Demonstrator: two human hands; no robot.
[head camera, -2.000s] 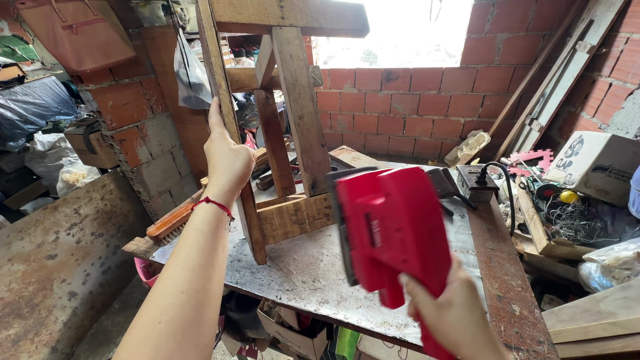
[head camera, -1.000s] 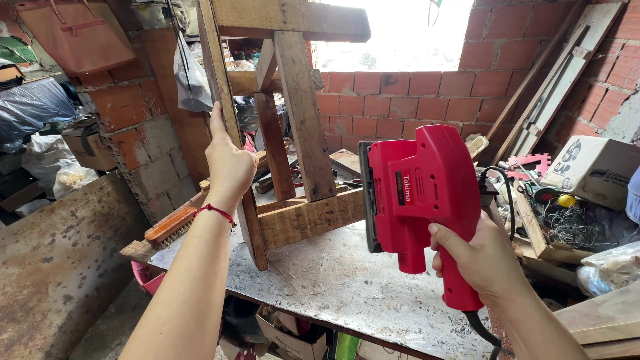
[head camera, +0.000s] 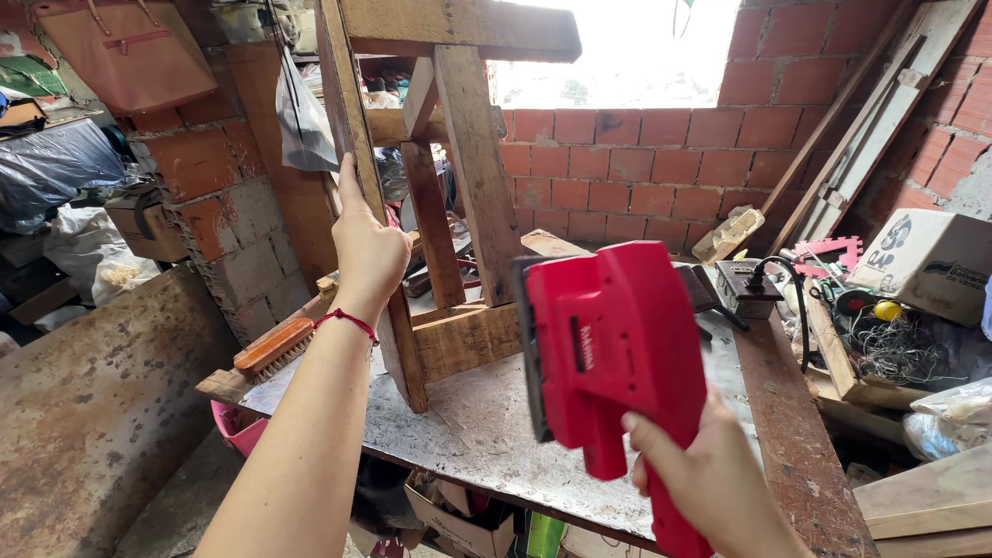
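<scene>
My left hand (head camera: 370, 246) grips the near upright of a wooden frame (head camera: 482, 174), its index finger stretched up along the board. The frame, built of several boards, stands on the metal-topped workbench (head camera: 480, 426). My right hand (head camera: 694, 465) is closed around the handle of a red electric sander (head camera: 620, 341), slightly blurred. The sander is held up over the bench, to the right of the frame, with its dark sanding pad facing left toward the wood. A gap shows between pad and upright.
A wooden-backed brush (head camera: 275, 345) lies at the bench's left end. At the back right sits an outlet box (head camera: 745, 288) with a black cord plugged in. A cardboard box (head camera: 930, 263) and tangled wire (head camera: 903, 349) are farther right. A plastic bag (head camera: 304, 116) hangs behind the frame.
The sander has shifted in my right hand's grip of it: it was raised and sharper a second ago, and now sits lower. My left hand and the wooden frame have stayed in place.
</scene>
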